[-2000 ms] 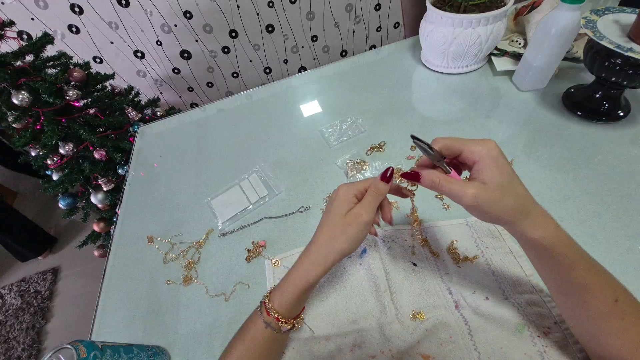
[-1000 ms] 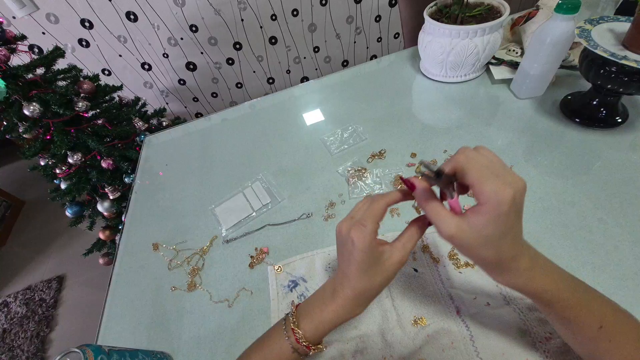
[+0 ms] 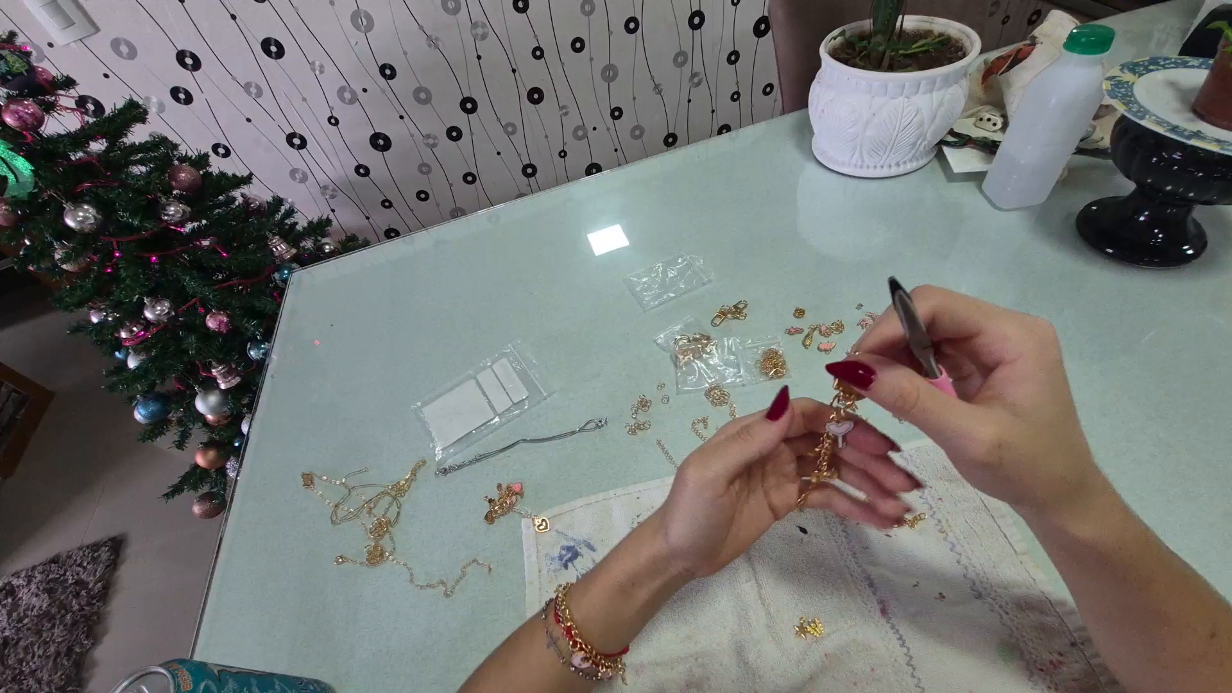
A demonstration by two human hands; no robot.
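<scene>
My right hand (image 3: pixel 982 404) holds pliers (image 3: pixel 914 327) with pink grips, jaws pointing up, and pinches the upper end of a gold charm chain (image 3: pixel 826 448) between thumb and finger. The chain hangs across the fingers of my left hand (image 3: pixel 760 472), which is palm up with the fingers apart beneath it. A pale heart-shaped charm (image 3: pixel 839 429) shows on the chain. Both hands are above a white stained cloth (image 3: pixel 712 616), where a small heap of gold pieces (image 3: pixel 808 628) lies. Behind them are small plastic bags (image 3: pixel 703 361) of gold findings.
Gold chains (image 3: pixel 375 520), a silver chain (image 3: pixel 520 443), a bag with white cards (image 3: pixel 481 399) and a charm cluster (image 3: pixel 503 502) lie left on the glass table. A can (image 3: pixel 231 679) stands near left. A planter (image 3: pixel 885 106), plastic bottle (image 3: pixel 1049 120) and black stand (image 3: pixel 1145 192) stand back right.
My left hand has turned from knuckles up to palm up, its fingers spread under the chain. The pliers now point upward in my right hand, and the chain is in plain view.
</scene>
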